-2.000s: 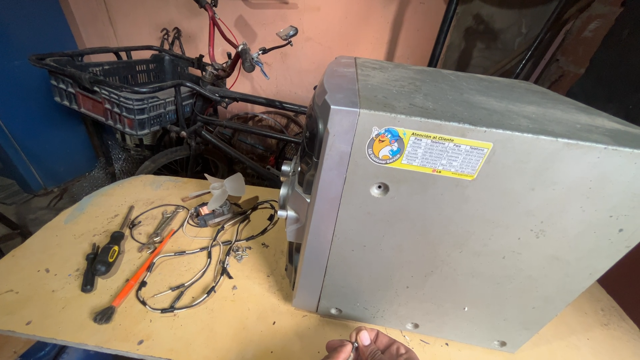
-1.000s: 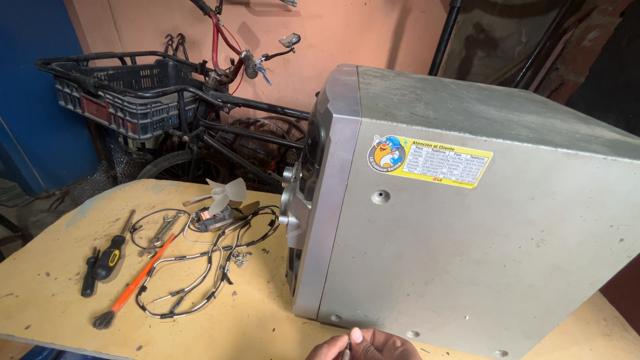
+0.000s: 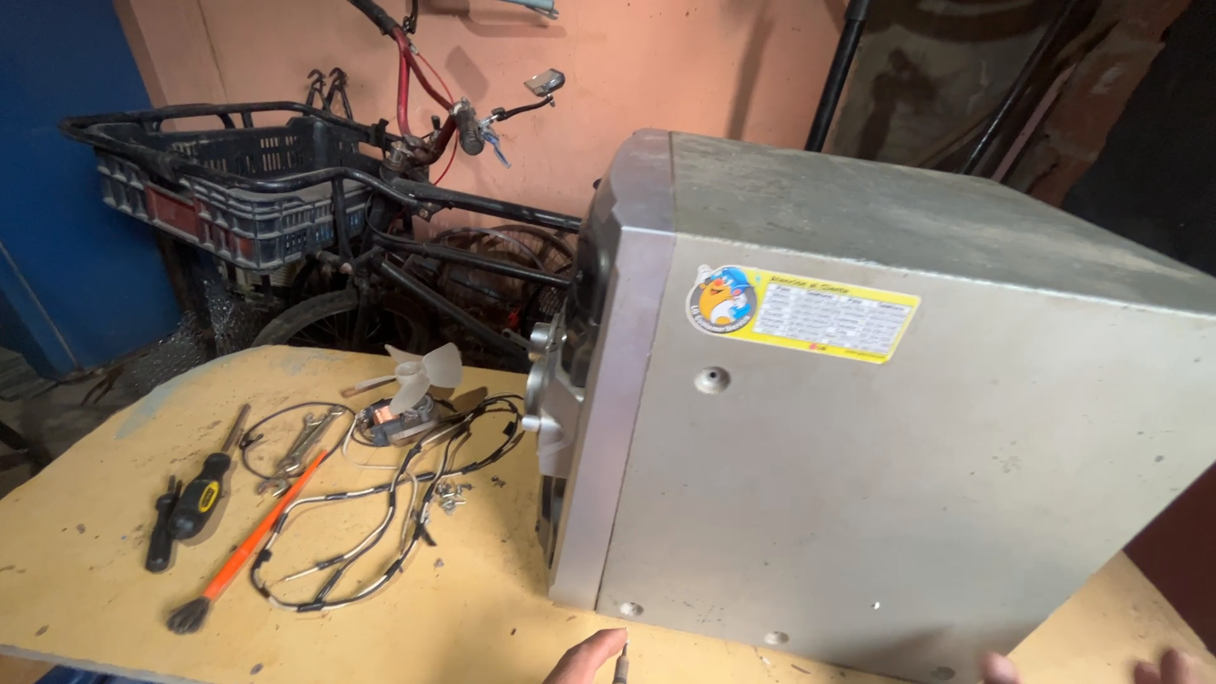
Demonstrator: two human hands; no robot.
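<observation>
A large grey metal-cased appliance (image 3: 807, 475) stands on the table, its front panel with round knobs facing left. At the bottom edge of the view, my left hand (image 3: 587, 657) is just below the casing's lower front corner, with a thin metal piece (image 3: 622, 663) against its fingers; most of this hand is cut off. Only fingertips of my right hand (image 3: 1088, 669) show near the casing's lower right, apart from each other and holding nothing visible. The casing's side has a yellow sticker (image 3: 807, 313) bearing writing and several round dimples.
On the yellow table (image 3: 114, 494) at left lie a black-handled screwdriver (image 3: 199, 494), wrenches (image 3: 309, 442), an orange-handled brush (image 3: 242, 560), a wire harness (image 3: 389, 560), small screws (image 3: 448, 496) and a fan motor (image 3: 404, 423). A bicycle with a crate (image 3: 275, 223) stands behind.
My hands were together below the casing, fingers around a small thing; now they are apart, the right one further right beside the casing's lower right part.
</observation>
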